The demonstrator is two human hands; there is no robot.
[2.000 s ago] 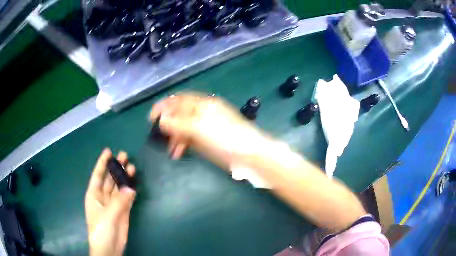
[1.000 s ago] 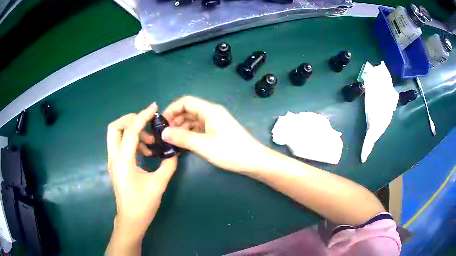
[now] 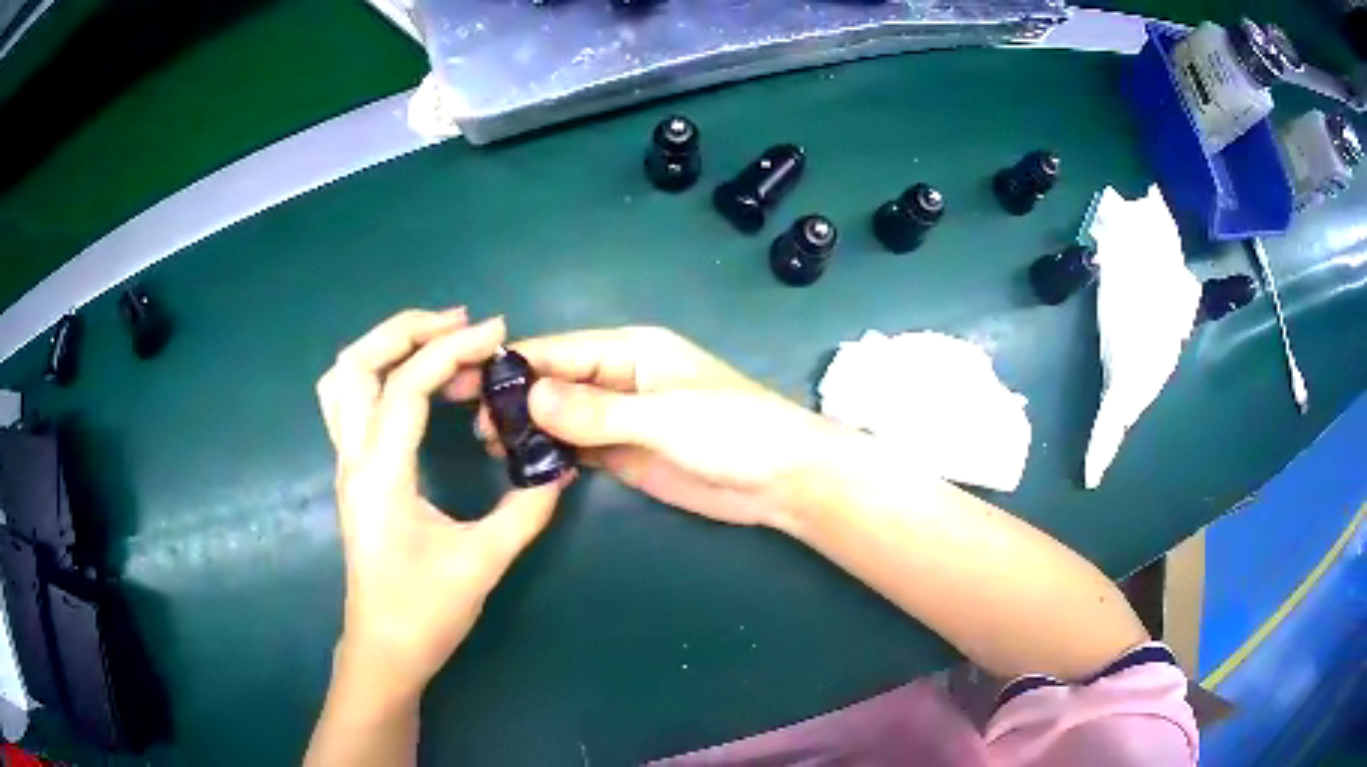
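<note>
A glossy black plug (image 3: 522, 426) is held between both hands left of the picture's middle, its small silver tip up and its wide end down. My left hand (image 3: 412, 487) holds it by the two ends, thumb at the wide end and fingertips near the tip. My right hand (image 3: 645, 412) grips its barrel from the right with thumb and fingers. Part of the plug is hidden by the fingers. Several black plugs stand on the green bench above, such as one plug (image 3: 804, 249); another plug (image 3: 760, 186) is tilted or lying.
A white cloth (image 3: 933, 412) lies right of my right hand, a long white cloth (image 3: 1139, 322) further right. A blue bin (image 3: 1241, 180) with bottles and a white stick (image 3: 1279, 325) are upper right. A grey tray (image 3: 600, 75) is at top. Dark cases (image 3: 68, 584) and two plugs are at left.
Over two seconds, my hands have come together on one plug, and the white cloth lies uncovered. Since one second ago, both hands and the plug have shifted slightly right.
</note>
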